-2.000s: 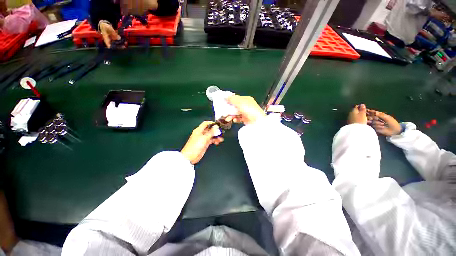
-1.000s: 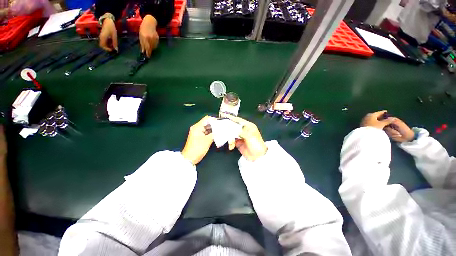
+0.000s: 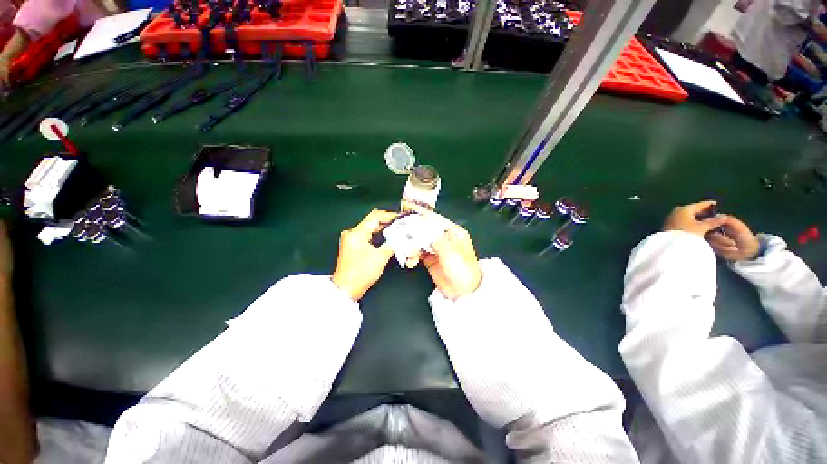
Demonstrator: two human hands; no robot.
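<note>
My left hand (image 3: 361,256) and my right hand (image 3: 455,260) are close together at the middle of the green bench. A crumpled white cloth (image 3: 413,237) is between them, held by the right fingers. My left fingers hold a small dark thing (image 3: 390,223), likely a watch head, mostly hidden by fingers and cloth. The small clear bottle (image 3: 422,188) stands just beyond the hands, its round translucent lid (image 3: 400,158) open to the left. Shiny dark rounds (image 3: 98,216) lie at left, and more dark-topped rounds (image 3: 542,211) lie right of the bottle.
A black box (image 3: 258,181) with a white stack is left of centre. A slanting metal post (image 3: 571,91) rises right of the bottle. Dark straps (image 3: 190,93) and a red tray (image 3: 245,41) are on the far side. Another person's hands (image 3: 712,231) work at right.
Since two seconds ago, my right hand and the cloth have moved back from the bottle's opening to my left hand. The other person's hands at the far red tray have left view.
</note>
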